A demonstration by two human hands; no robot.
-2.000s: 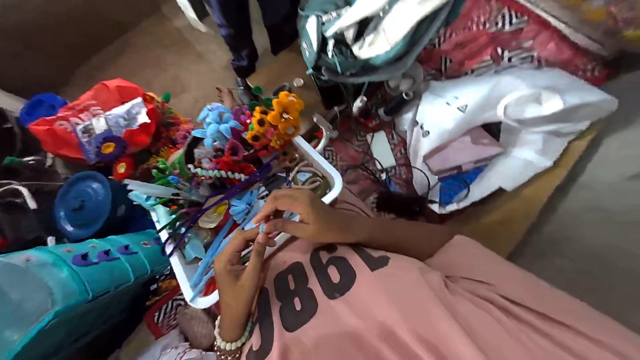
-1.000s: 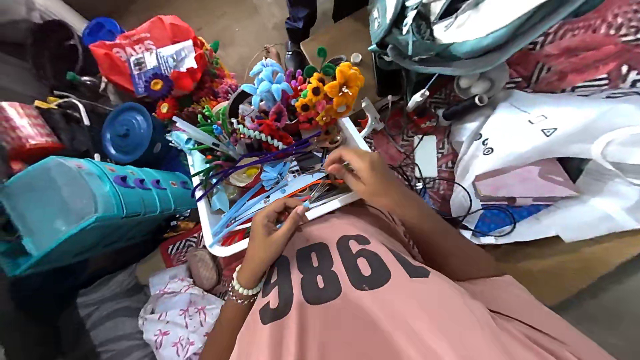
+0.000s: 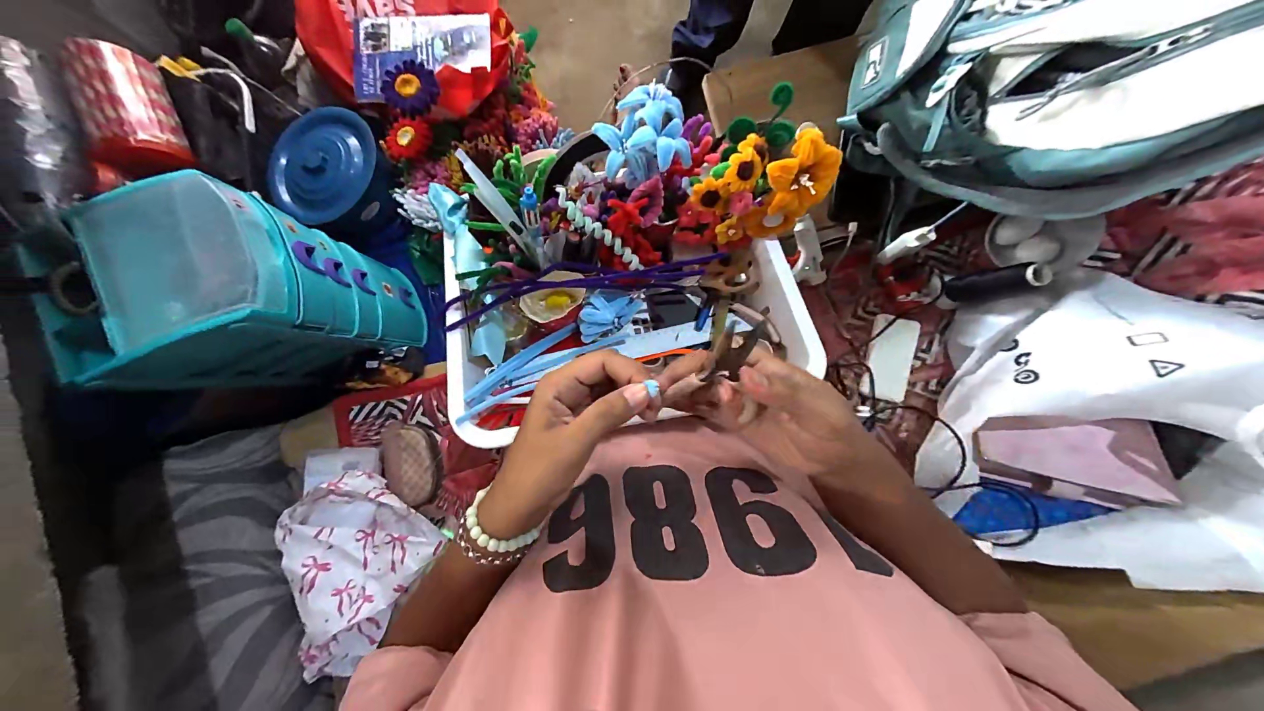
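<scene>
Between thumb and forefinger, my left hand (image 3: 583,415) pinches a small light-blue piece (image 3: 652,388), perhaps pipe cleaner. Close to its right, my right hand (image 3: 780,400) holds a dark metal hand tool (image 3: 733,351), likely pliers or scissors; the fingers partly cover it. Both hands are above the near edge of a white plastic tray (image 3: 805,316). In the tray lie light-blue strips (image 3: 523,370), purple pipe-cleaner stems (image 3: 592,276) and a blue pipe-cleaner bow or flower (image 3: 608,314). Blue fuzzy flowers (image 3: 647,133) and orange fuzzy flowers (image 3: 805,173) rise at its far side.
Left of the tray stand a teal plastic drawer unit (image 3: 178,267) and a blue round lid (image 3: 324,166). A red bag (image 3: 425,59) is behind. To the right are a teal backpack (image 3: 1047,109), a white bag (image 3: 1165,365), a black thread spool (image 3: 997,283) and cables (image 3: 953,434).
My right hand has come up out of the tray area with the dark tool in it and is now close to my left hand. The view has shifted.
</scene>
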